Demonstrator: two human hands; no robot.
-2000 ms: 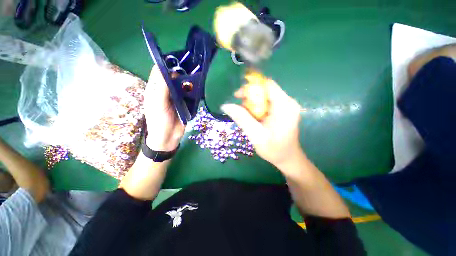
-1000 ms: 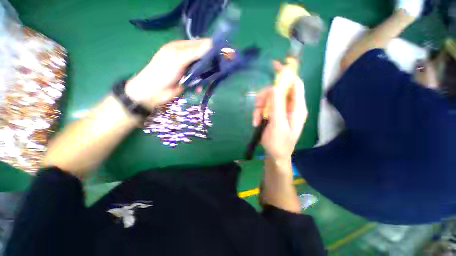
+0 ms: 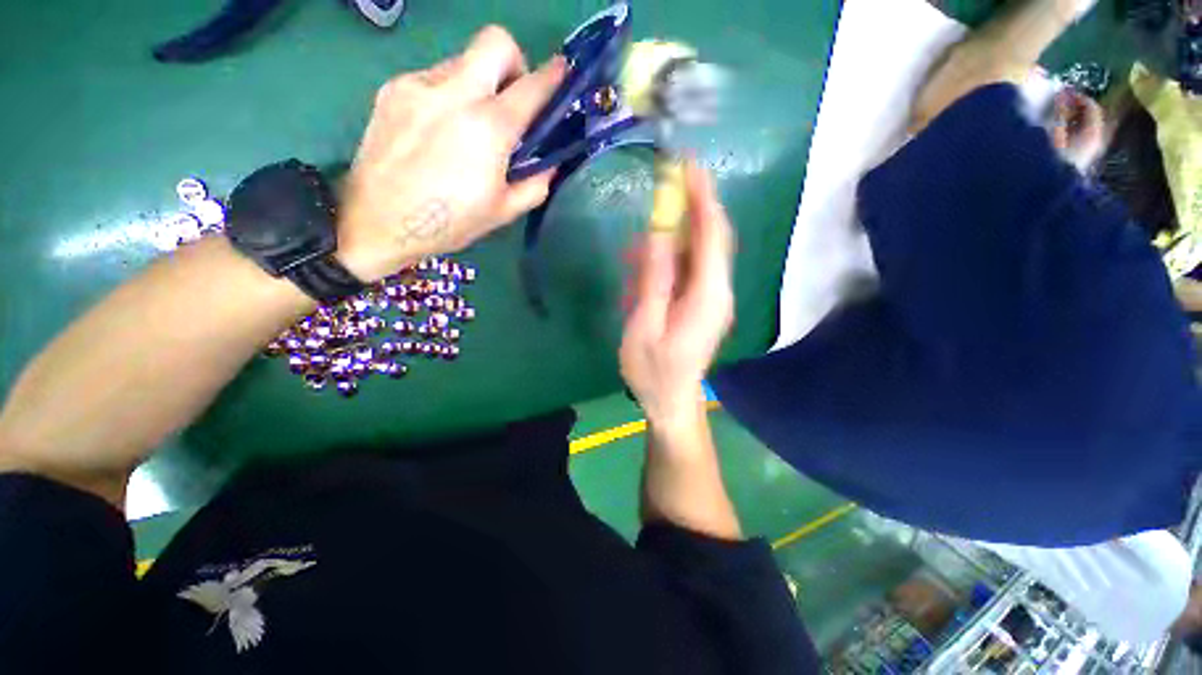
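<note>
My left hand (image 3: pixel 435 152), with a black watch on the wrist, holds a dark navy sandal piece (image 3: pixel 570 125) on edge above the table. A copper-coloured stud (image 3: pixel 605 99) shows on the piece. A thin dark strap curves down from it. My right hand (image 3: pixel 683 284) is closed around the yellow handle of a two-faced hammer (image 3: pixel 670 86). The hammer head is blurred, upright, just right of the stud; I cannot tell if they touch. A loose heap of shiny pink-copper studs (image 3: pixel 376 330) lies below my left wrist.
The green table (image 3: pixel 593 356) has a dark navy piece (image 3: pixel 231 29) at the far left and small pale round parts (image 3: pixel 198 211) beside the watch. A neighbour's navy sleeve (image 3: pixel 1015 330) and a white sheet (image 3: pixel 857 119) are at the right. Wire shelving stands at the lower right.
The view has swung right, and the clear bag of studs has left the picture. The hammer head has come close to the sandal piece, which was farther from it before.
</note>
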